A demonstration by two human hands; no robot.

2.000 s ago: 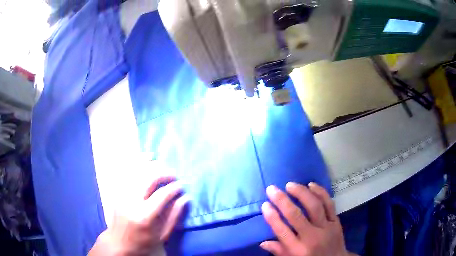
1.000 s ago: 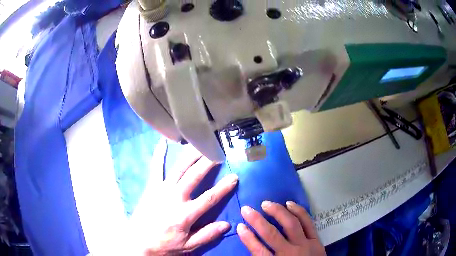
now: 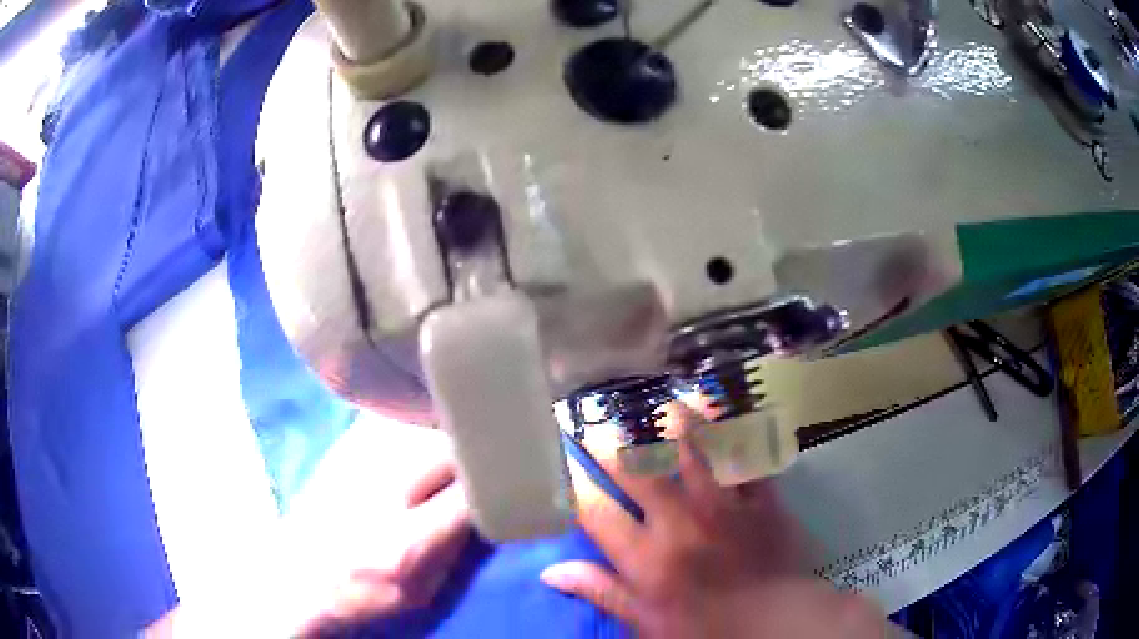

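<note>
The blue cloth panel (image 3: pixel 531 593) lies on the table under the cream sewing machine head (image 3: pixel 600 212), which hides most of it and the needle area. My left hand (image 3: pixel 387 562) is at the lower left, overexposed, its fingertips by the pale guard bar (image 3: pixel 500 424); I cannot tell if it grips the cloth. My right hand (image 3: pixel 700 549) is at the front of the machine by the tension springs and cream knobs (image 3: pixel 737 443), fingers spread and blurred. A small dark strip shows between its fingers; what it is I cannot tell.
More blue cloth (image 3: pixel 88 337) lies along the left of the table. At the right are the green control panel (image 3: pixel 1049 268), black snips (image 3: pixel 1005 360), a thin dark rod (image 3: pixel 974 375), a yellow box (image 3: pixel 1087 362) and a ruler tape (image 3: pixel 949 531). Blue cloth and clear bags hang below the table edge.
The view has moved closer over the machine head. My right hand has moved from the cloth up to the tension knobs and needle area. My left hand has moved slightly down and left.
</note>
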